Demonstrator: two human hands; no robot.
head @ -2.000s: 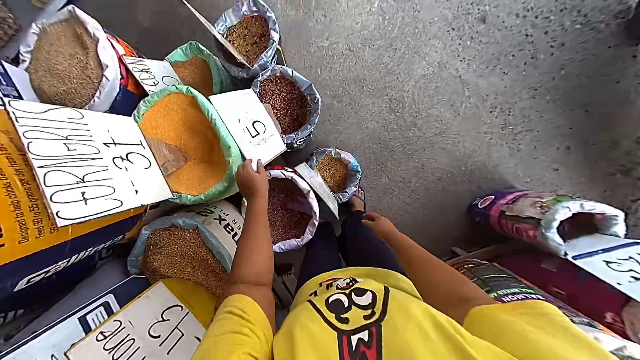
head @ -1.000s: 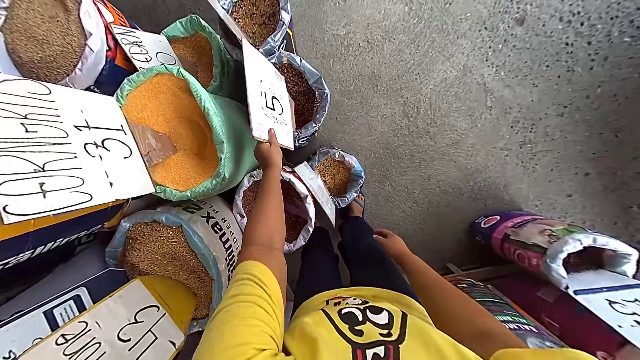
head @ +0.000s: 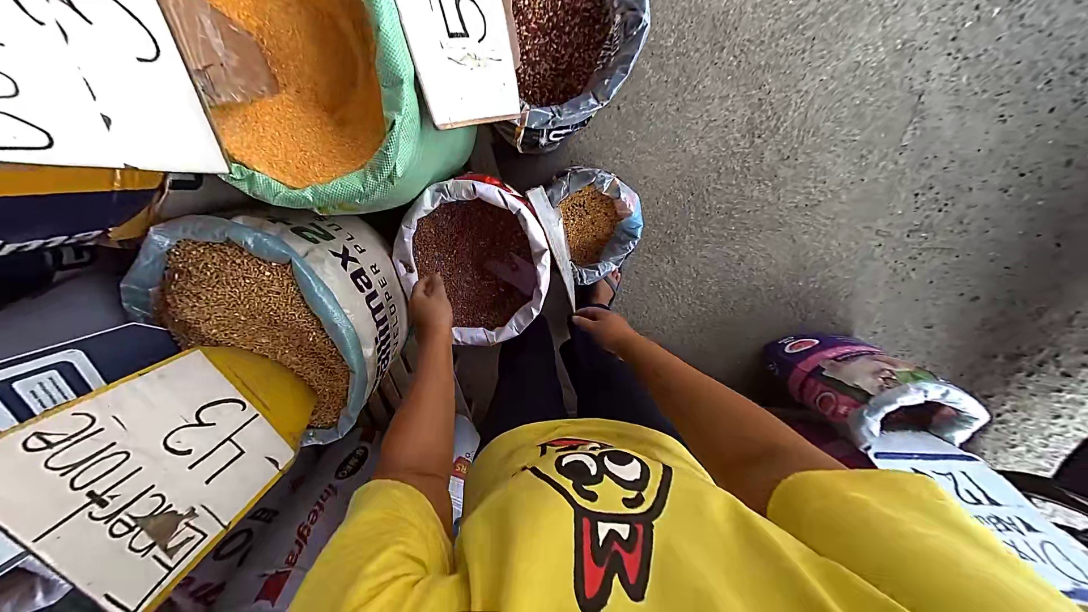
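Note:
My left hand (head: pixel 431 302) is at the near left rim of a white-edged sack of dark reddish-brown pellets (head: pixel 472 255); its fingers are curled by the rim, and whether they grip it is unclear. My right hand (head: pixel 602 327) pinches the lower corner of a thin white sign board (head: pixel 554 242), seen nearly edge-on. That board stands between the dark pellet sack and a small sack of golden-brown pellets (head: pixel 588 223). A sign board with handwriting (head: pixel 463 59) leans higher up, between the green sack of orange grain (head: pixel 314 110) and another sack of dark grain (head: pixel 561 51).
At the left lies a tilted sack of tan pellets (head: pixel 246 297), with a handwritten sign board (head: pixel 144 476) below it. A purple sack with a white rim (head: pixel 918 404) stands at the right. Grey concrete floor (head: pixel 790 170) extends beyond the sacks. My foot (head: pixel 605 289) is beside the small sack.
My left hand has let go of the upper sign board and moved down to the dark pellet sack. My right hand has moved from by my leg to the thin board's corner. The view has shifted closer.

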